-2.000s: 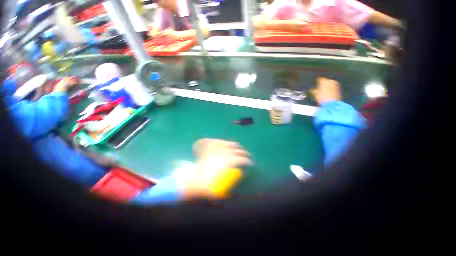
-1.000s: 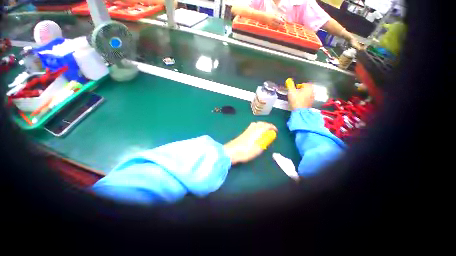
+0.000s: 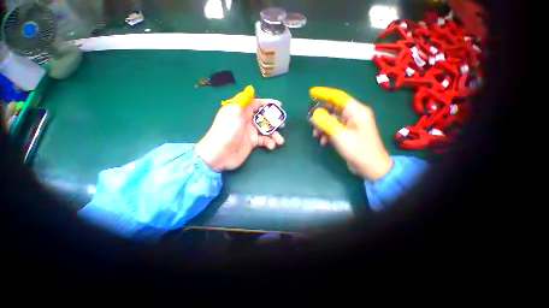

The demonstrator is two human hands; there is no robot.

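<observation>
An open watch case (image 3: 269,118) with a silver rim and white and yellow insides lies in the fingers of my left hand (image 3: 236,133), above the green mat. A yellow finger cot (image 3: 242,97) covers a raised digit of this hand. My right hand (image 3: 352,129), with yellow cots on thumb and index finger, is just to the right of the case and apart from it. It pinches a small dark part (image 3: 317,110), partly hidden by the fingers and blurred.
A white dispenser bottle (image 3: 273,48) with its lid flipped open stands beyond the hands. A key fob (image 3: 221,79) lies behind my left hand. Red clamps (image 3: 424,75) are heaped at right. A fan (image 3: 30,30), the green basket's edge and a dark phone (image 3: 36,135) are at left.
The view has turned down and closer. Both hands have come together in front; the open case now shows in my left hand and a dark part in my right. The white tissue is out of view.
</observation>
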